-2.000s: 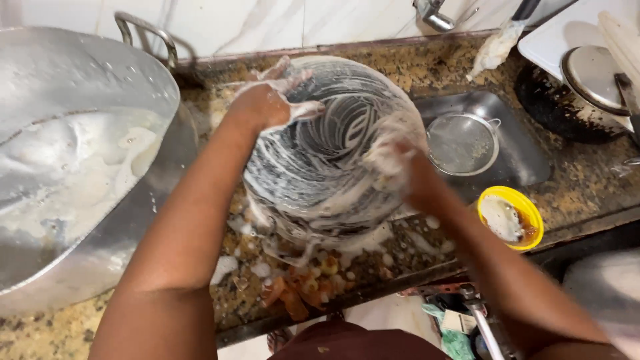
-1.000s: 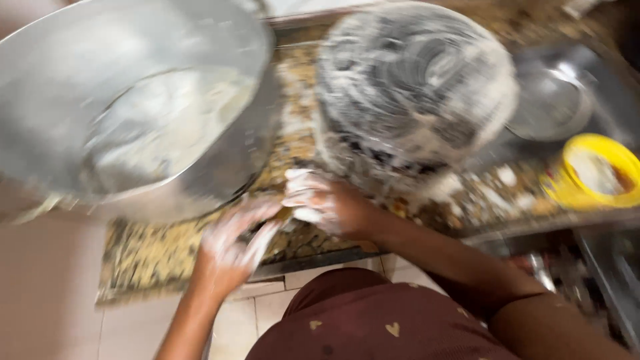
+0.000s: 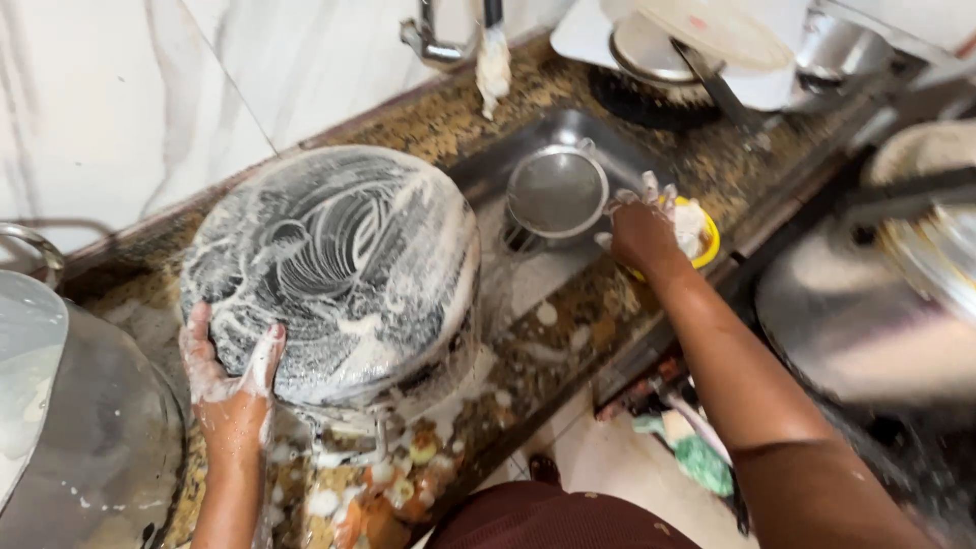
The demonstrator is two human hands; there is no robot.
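An upturned metal pot (image 3: 335, 267), its base covered in soap lather, stands on the granite counter beside the sink. My left hand (image 3: 232, 374), sudsy, rests with spread fingers against the pot's near left edge. My right hand (image 3: 648, 229) is over the left side of a yellow tub (image 3: 713, 248) on the sink's front edge; whitish foam or soap shows in the tub. Whether the right hand grips anything is hidden. A round mesh strainer (image 3: 558, 192) lies in the steel sink (image 3: 572, 126), left of that hand.
A large aluminium pot (image 3: 114, 412) stands at the left. Food scraps (image 3: 381, 511) and suds lie on the counter's front edge. A faucet (image 3: 442, 49) is at the wall. Pans and lids (image 3: 663, 53) sit beyond the sink, and a big metal pot (image 3: 831, 305) is at the right.
My hands were close together in front of the lathered pot one second ago. Now the left is at the pot's edge and the right is at the yellow tub. The view has shifted right.
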